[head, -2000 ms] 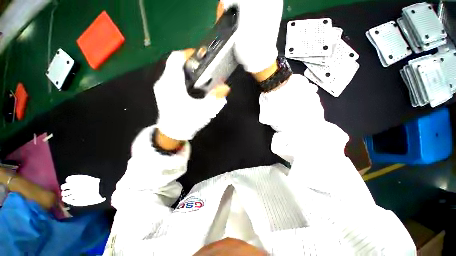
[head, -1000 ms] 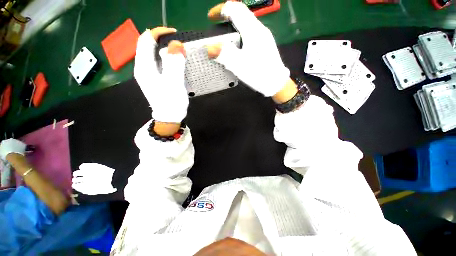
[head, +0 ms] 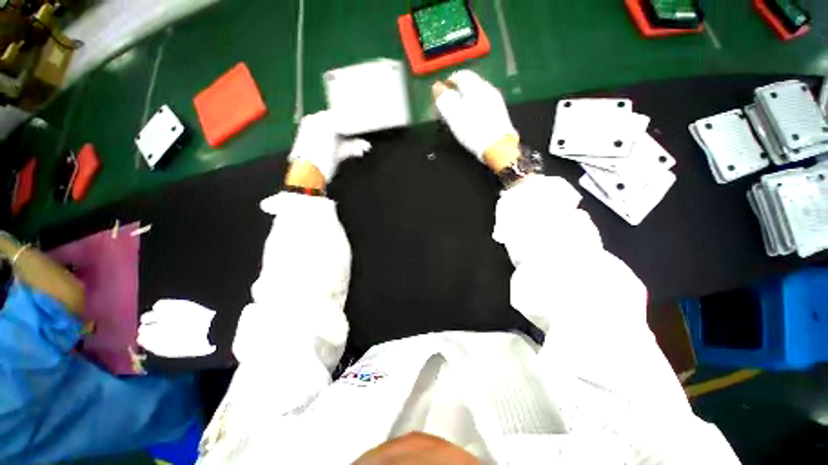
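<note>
A covered unit (head: 368,95) with a silver-white top, blurred, is at the near edge of the green conveyor. My left hand (head: 325,145), in a white glove, is at its lower left side; whether the fingers grip it is not clear. My right hand (head: 474,111) is off to the right of the unit, fingers bent over the conveyor edge; its fingertips are partly hidden. An open device housing with a green circuit board (head: 445,27) sits on an orange-red foam pad (head: 419,60) just beyond my right hand.
Cover plates (head: 592,129) lie fanned out at right, with more stacks (head: 788,118) farther right. An empty orange-red pad (head: 229,104) and another covered unit (head: 162,134) are on the conveyor at left. A spare glove (head: 177,328) lies at left, near a neighbour's blue sleeve (head: 54,318).
The unit, held in both hands before, is now at the conveyor edge. My right hand has come away from it to the right. An open housing on its pad has come fully into view.
</note>
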